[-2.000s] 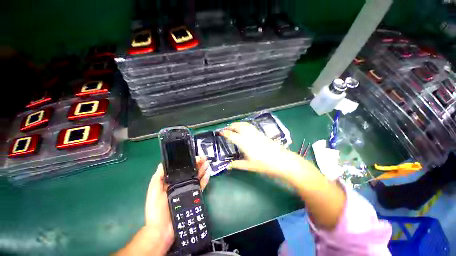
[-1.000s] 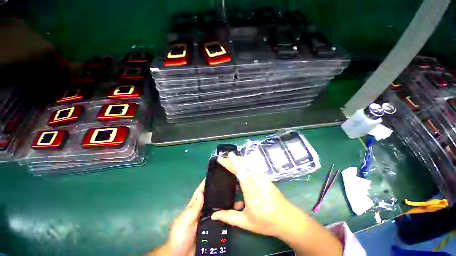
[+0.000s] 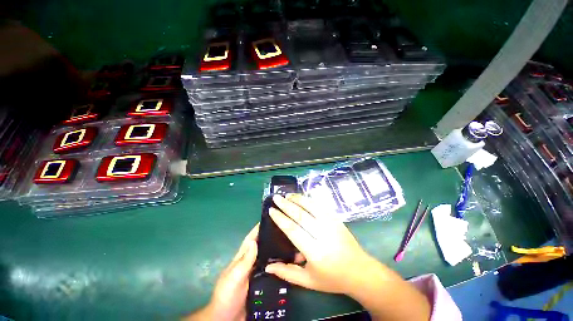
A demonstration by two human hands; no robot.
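My left hand (image 3: 234,279) holds an open black flip phone (image 3: 274,243) from its left side and beneath, keypad toward me at the bottom edge. My right hand (image 3: 320,244) lies over the phone's upper half from the right, fingers on the screen area and thumb near the hinge. The fingers hide part of the screen. Behind my right hand, a clear lens tray (image 3: 384,202) holds several dark-bordered screen lenses (image 3: 345,189). A dark-bordered piece shows just above the phone's top; whether it is separate is unclear.
Tall stacked phone trays (image 3: 301,103) stand behind; trays of red housings (image 3: 127,166) are left, more trays right (image 3: 534,141). Pink tweezers (image 3: 411,233), a white wipe (image 3: 450,235), a blue tool (image 3: 464,191) and a white bottle (image 3: 455,149) lie or stand right. An orange-handled tool (image 3: 537,252) is at the edge.
Since two seconds ago, my right hand has moved from the lens tray onto the phone's screen half. Over the last second, its fingers have flattened and spread further over the phone.
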